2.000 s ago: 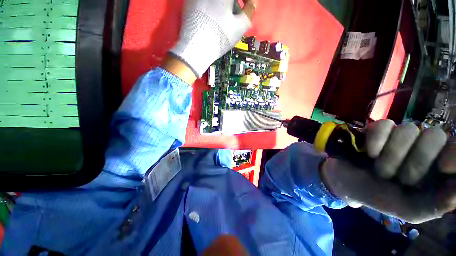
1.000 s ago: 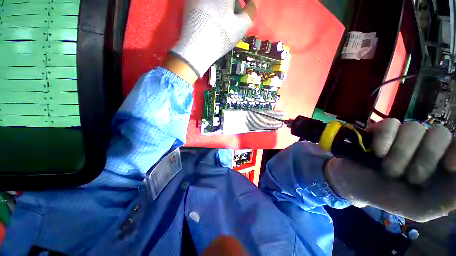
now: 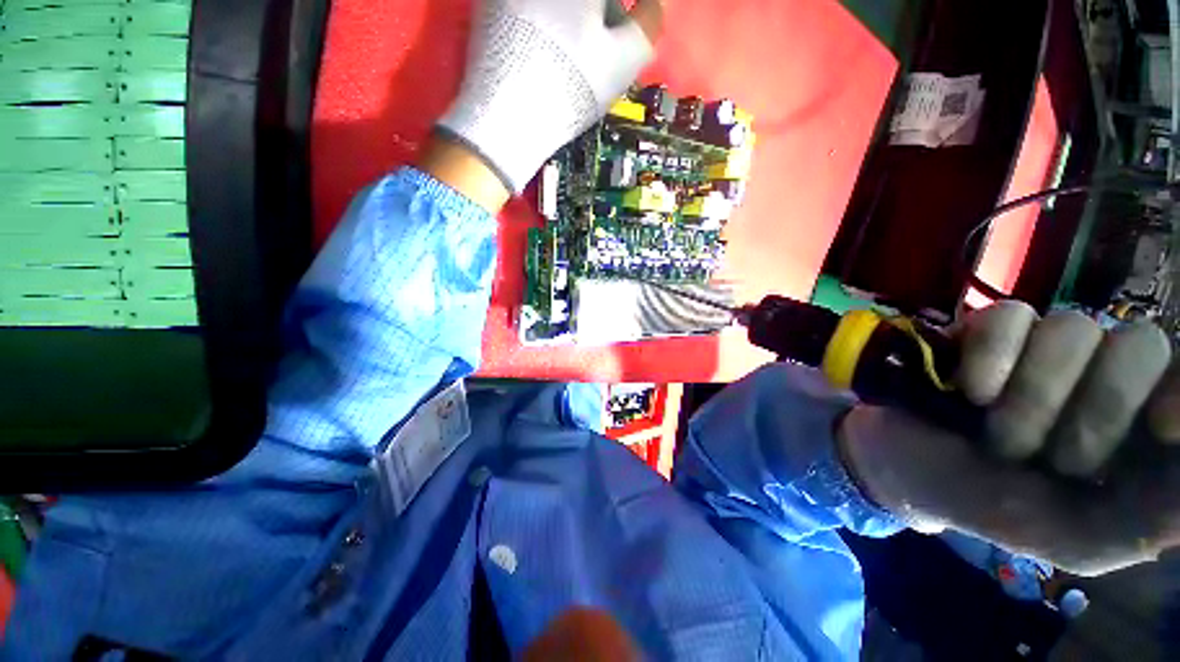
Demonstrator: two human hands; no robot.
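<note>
A green circuit board (image 3: 647, 207) lies on the red mat (image 3: 802, 142), its crowded face up with yellow and black parts. A silver-grey ribbed heatsink (image 3: 634, 310) runs along its near edge. My right hand (image 3: 1035, 427), gloved, is closed around the black electric screwdriver (image 3: 841, 347) with a yellow ring. Its thin bit points left over the heatsink; whether the tip touches cannot be told. My left hand (image 3: 550, 84), in a white glove, is at the board's far left corner. Its fingertips are cut off by the top edge, so its grip is unclear.
A black-rimmed tray (image 3: 233, 246) at the left holds rows of pale green boards (image 3: 91, 168). A dark tray with a white label (image 3: 934, 110) stands at the right. The screwdriver's black cord (image 3: 973, 246) loops there. Small red boxes (image 3: 643, 433) show below the mat.
The screwdriver and right hand have shifted very slightly right since the oldest frame. The cord now bends in a wider loop. The left hand and board hold nearly the same place.
</note>
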